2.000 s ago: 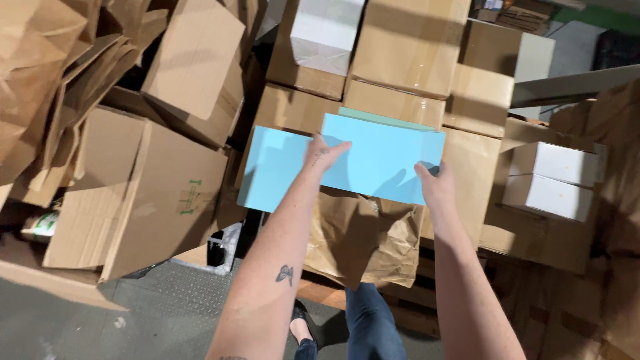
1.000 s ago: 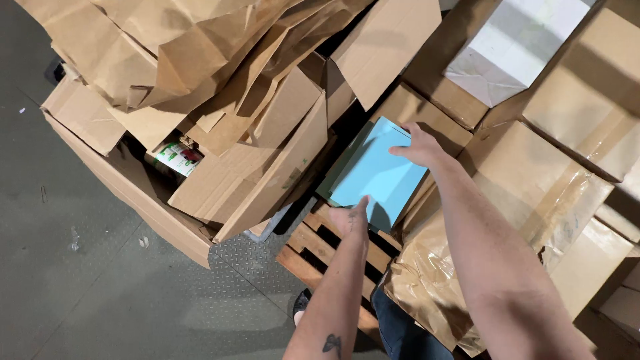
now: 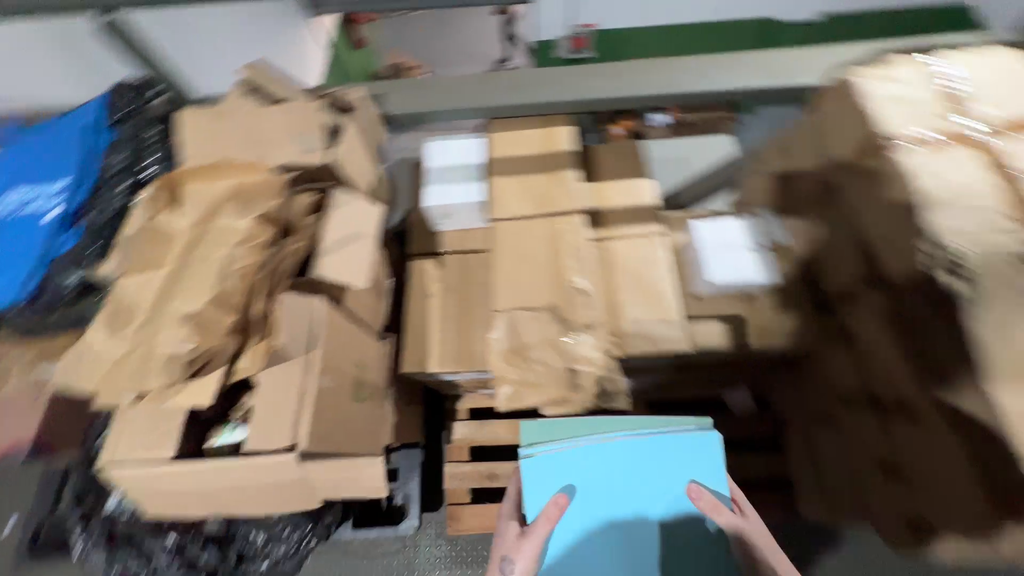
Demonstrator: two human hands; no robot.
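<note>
A stack of light blue sheets (image 3: 632,488), with green ones showing at its far edge, is held low in the view between both hands. My left hand (image 3: 532,524) grips its left side, thumb on top. On the right side my right hand (image 3: 724,512) grips it the same way. The fingers beneath the stack are hidden. Beyond it, crumpled brown paper (image 3: 552,360) hangs over cardboard boxes (image 3: 524,264). The picture is blurred.
A large open carton (image 3: 232,484) with folded cardboard and brown paper stands left. Under the boxes is a wooden pallet (image 3: 484,476). White boxes (image 3: 732,252) rest on cartons at the right. A metal beam (image 3: 640,84) crosses behind. Wrapped brown paper (image 3: 880,336) fills the far right.
The two blue pieces seen apart two seconds ago are together in one stack. Both hands have left the spot beside the open carton with the stack. The view has swung and widened.
</note>
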